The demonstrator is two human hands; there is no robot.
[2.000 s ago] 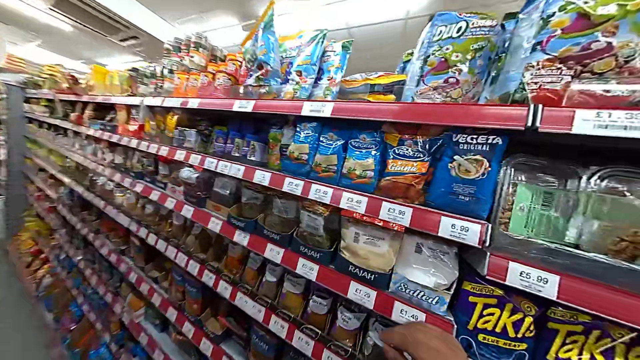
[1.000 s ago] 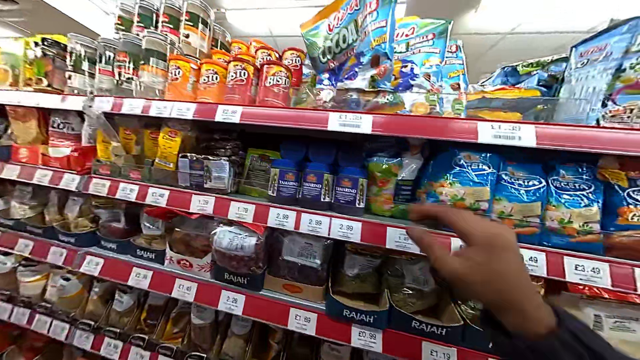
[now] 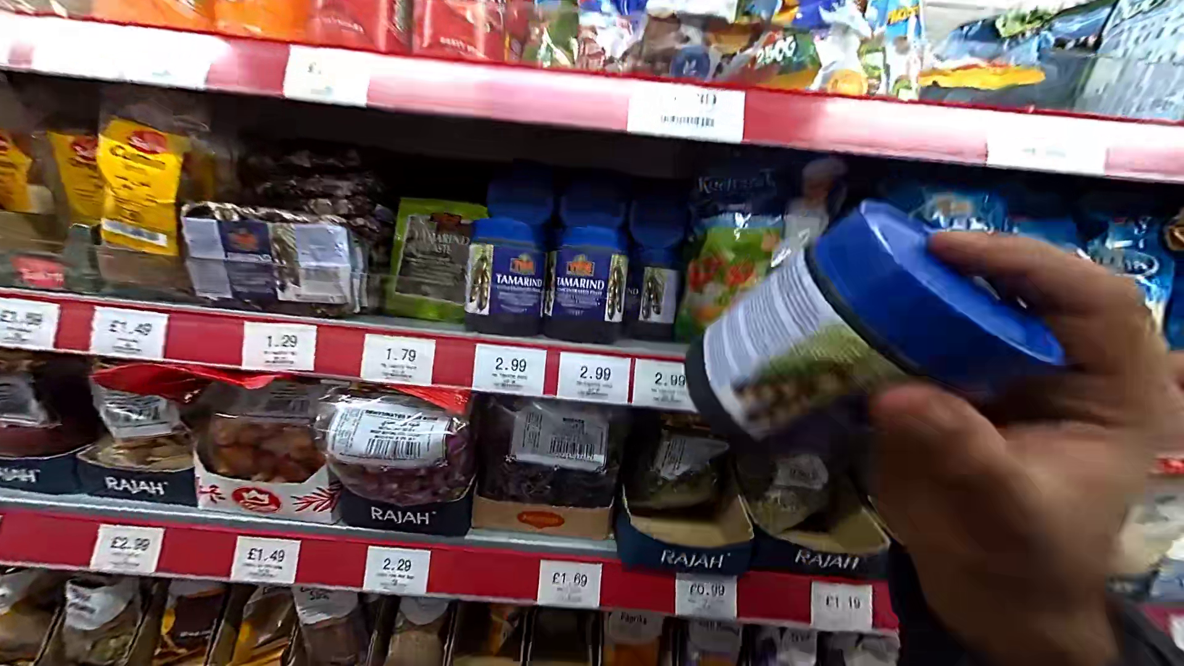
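Observation:
My right hand grips a plastic jar by its wide blue lid, with fingers on one side of the lid and the thumb on the other. The jar is tilted, its base toward the lower left, and its printed label faces me, slightly blurred. Behind it, on the middle shelf, stand tamarind jars with blue lids. A green pouch of tamarind paste stands left of these, and a green and red packet to their right. My left hand is out of view.
Red shelf edges with price tags run across the view. Bagged dried goods in open Rajah cartons fill the shelf below, and small spice packets stand under that. Yellow packets are at the left. Blue packets lie partly behind my hand.
One second ago my right hand reached, with nothing in it, toward the shelf right of the tamarind jars; now it holds a blue-lidded jar. The view has moved in along the aisle.

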